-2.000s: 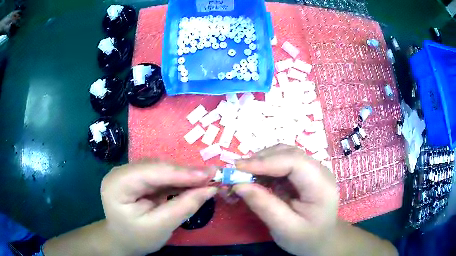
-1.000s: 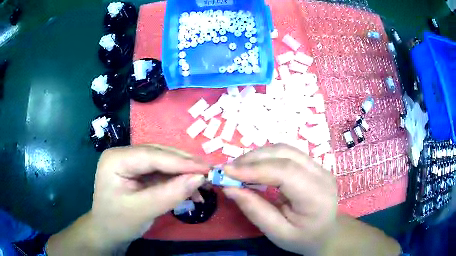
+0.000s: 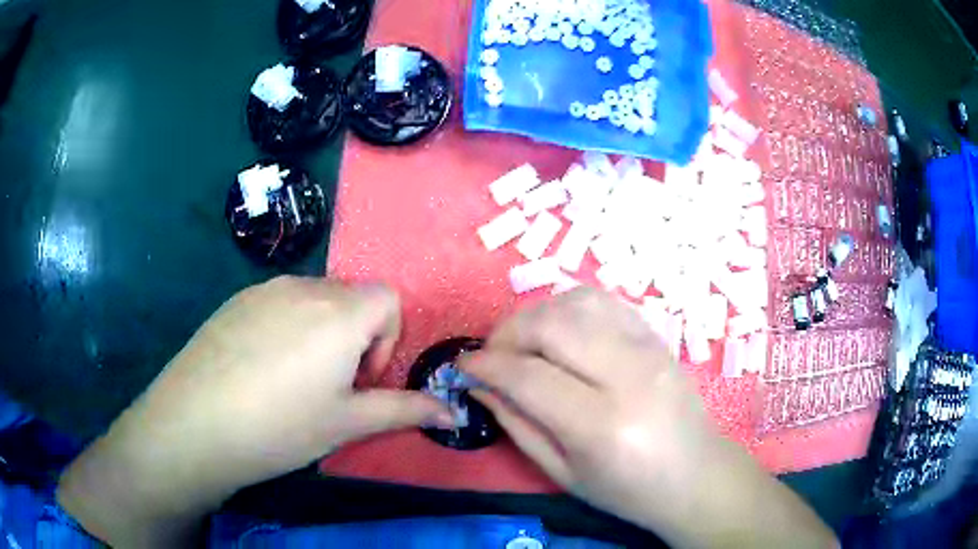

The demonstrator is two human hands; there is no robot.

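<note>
A round black housing (image 3: pixel 479 431) lies on the pink-red foam mat (image 3: pixel 397 252) near its front edge. A small white-bluish motor (image 3: pixel 448 388) is in or just over its middle, partly covered by fingers. My right hand (image 3: pixel 601 402) has its thumb and fingertips closed at the motor's upper right side. My left hand (image 3: pixel 252 375) is at the housing's left; its thumb tip touches near the white-bluish piece, its index finger is curled apart, and its other fingers are hidden. A heap of white pads (image 3: pixel 654 241) lies behind my right hand.
A blue bin (image 3: pixel 558 102) with white rings stands at the back of the mat. Several black housings with white pieces (image 3: pixel 281 206) stand at left. A clear blister tray (image 3: pixel 820 214) with a few small parts covers the mat's right side. A motor tray (image 3: pixel 928 418) and another blue bin (image 3: pixel 954 225) are at far right.
Both hands have brought the small motor from above the mat down to the black housing. My left thumb and index finger have separated. The view has shifted, so the mat and bin appear farther right.
</note>
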